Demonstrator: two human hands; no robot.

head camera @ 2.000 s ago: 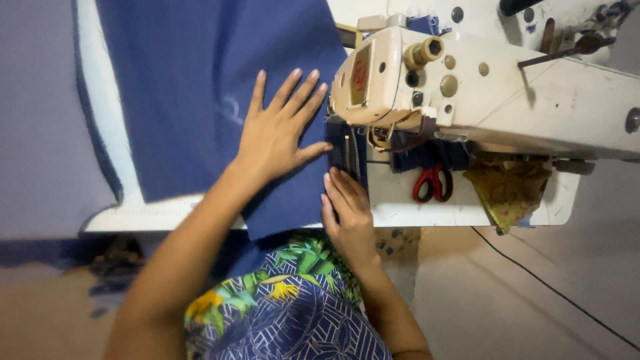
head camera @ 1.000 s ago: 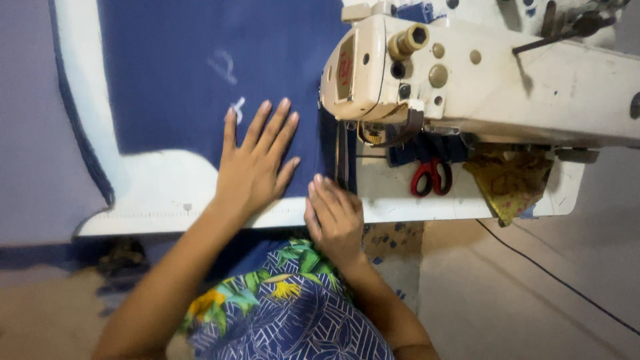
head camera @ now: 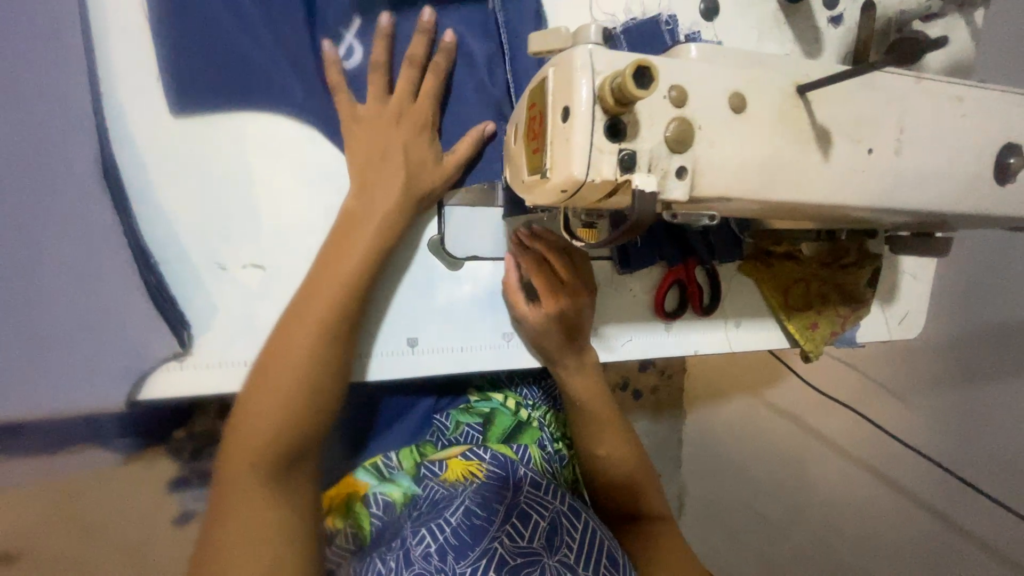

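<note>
Navy fabric (head camera: 248,64) with a white chalk-like mark lies across the upper left of the sewing table. My left hand (head camera: 396,120) rests flat on it, fingers spread, palm down. To its right stands a cream industrial sewing machine (head camera: 760,136), its head over the fabric's edge. My right hand (head camera: 552,292) is just below the machine head, fingers bent and fingertips together at the near end of a dark strip of the fabric. Whether it pinches the strip cannot be told. The needle and presser foot are mostly hidden.
Red-handled scissors (head camera: 688,288) lie on the table right of my right hand, beside navy scraps (head camera: 636,248). A yellow patterned cloth (head camera: 816,288) hangs over the table's front edge (head camera: 448,370). A black cable (head camera: 888,432) runs below at the right.
The navy fabric has moved away from the table's front edge, baring more white tabletop. My left hand has moved away with it, and my right hand has come closer to the machine head.
</note>
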